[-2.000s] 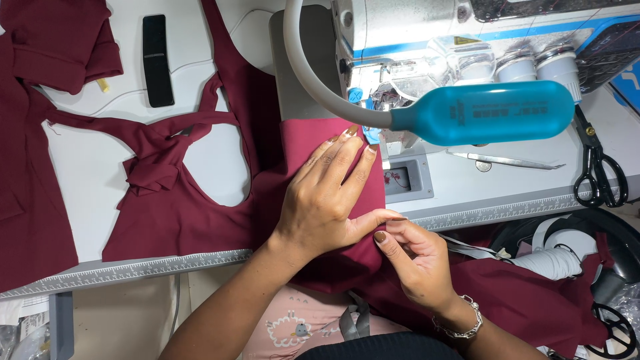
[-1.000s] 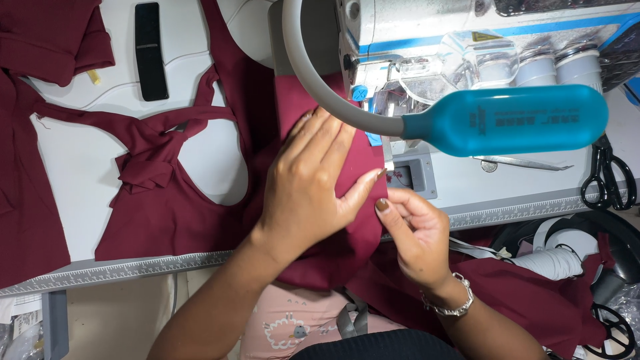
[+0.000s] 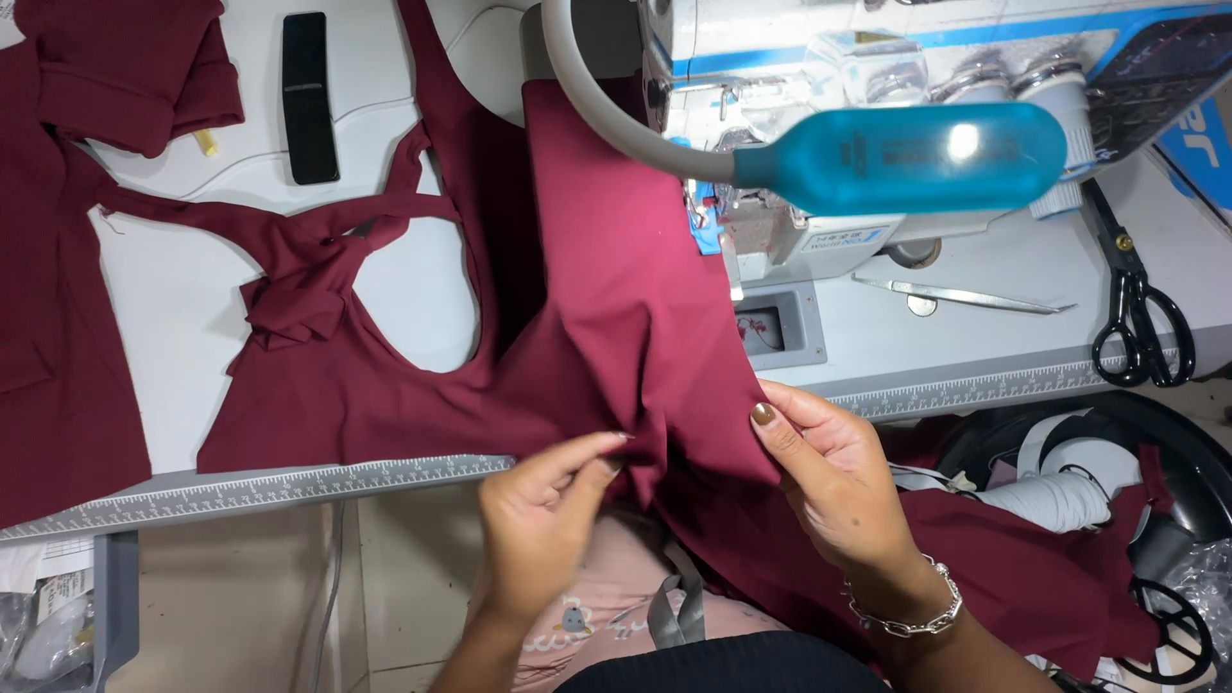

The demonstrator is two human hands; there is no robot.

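Observation:
Maroon fabric (image 3: 616,289) lies over the table edge and runs up to the presser foot area of a white and blue sewing machine (image 3: 828,241). My right hand (image 3: 837,472), with a chain bracelet at the wrist, pinches the fabric's right edge between thumb and fingers. Over the fabric's lower folds is my left hand (image 3: 549,510), its thumb and fingertips close together; whether cloth is between them I cannot tell. A teal lamp head (image 3: 905,159) on a grey flexible neck hides part of the machine.
Black-handled scissors (image 3: 1136,298) and metal tweezers (image 3: 962,294) lie on the right of the table. A black strip-shaped object (image 3: 308,106) and more maroon garment pieces (image 3: 67,337) are at the left. A printed ruler (image 3: 289,486) follows the front edge. Below right stands a black bin (image 3: 1184,462) with a white roll.
My left hand has come off the fabric beside the machine and moved down toward my body. My right hand still holds the fabric's edge, now somewhat lower.

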